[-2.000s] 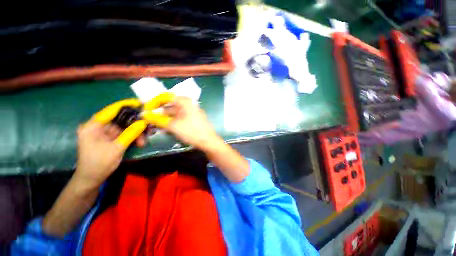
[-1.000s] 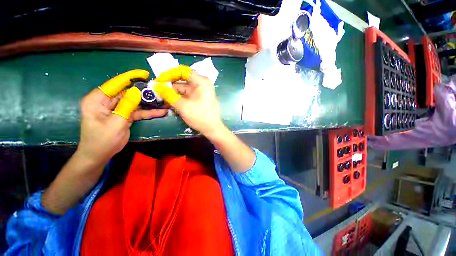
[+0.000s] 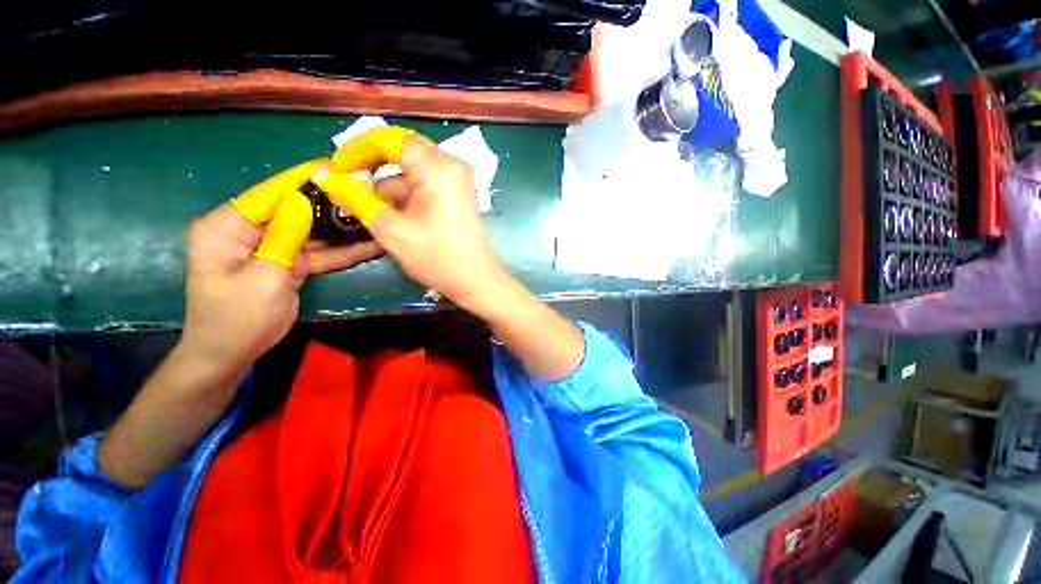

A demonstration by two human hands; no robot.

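A small black lens unit (image 3: 336,219) is held above the front edge of the green bench, mostly hidden by fingers. My left hand (image 3: 253,245) grips it between yellow-cotted thumb and fingers. My right hand (image 3: 425,211), also in yellow finger cots, pinches a small white wipe (image 3: 322,177) at the top of the unit, by my left fingertips. One white wipe (image 3: 470,160) lies on the bench just behind my right hand, and another (image 3: 362,128) shows partly behind my fingers.
Black trays (image 3: 285,40) in a red crate (image 3: 285,91) stand along the back. A white sheet (image 3: 616,217) bears a round metal container (image 3: 668,108) and a blue-and-white packet (image 3: 717,114). A filled lens tray (image 3: 913,205) and red parts board (image 3: 799,376) are at right. A person's pink sleeve (image 3: 959,291) is beyond.
My right hand has moved slightly left and up over the unit, and its fingers now cover more of the lens. My left hand still holds the unit. The view has steadied from the earlier blur.
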